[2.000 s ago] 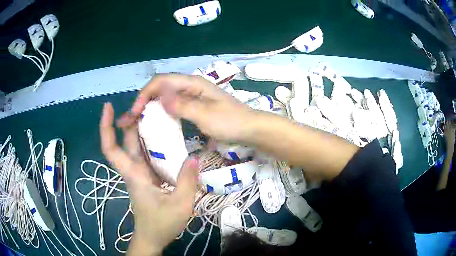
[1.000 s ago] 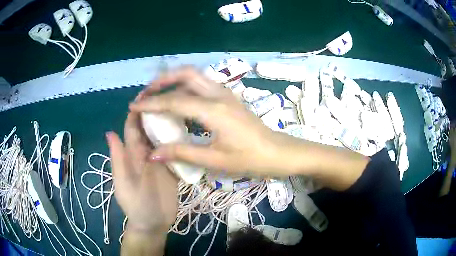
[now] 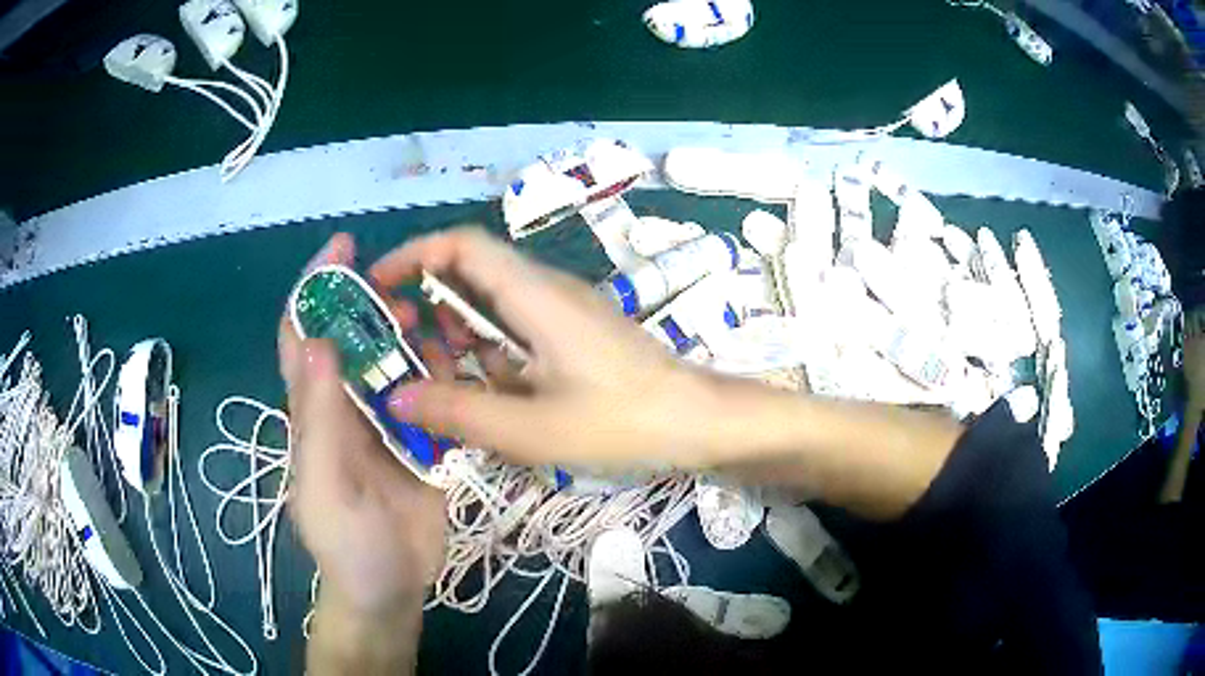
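My left hand [image 3: 357,462] holds an open white bottom housing. The green circuit board [image 3: 340,314] shows at its rounded upper end and the blue battery [image 3: 420,442] at its lower end, with a small pale component between them. My right hand [image 3: 529,350] holds a white cover [image 3: 463,310] seen edge-on, just right of the housing and apart from it. My right thumb lies over the housing near the battery. White cord [image 3: 482,495] lies below the housing's lower end; where it joins is hard to tell.
White covers [image 3: 912,291] are heaped at right. Corded units and a cord bundle [image 3: 40,462] lie at left. A pale rail [image 3: 397,165] divides the bench from the conveyor [image 3: 463,66], which carries spaced units. Another person's arm [image 3: 1180,409] shows at the far right edge.
The housing's inside now shows, where a white outer face was seen before. My right hand has moved slightly right, with a cover edge-on in it. Conveyor units have shifted right in view.
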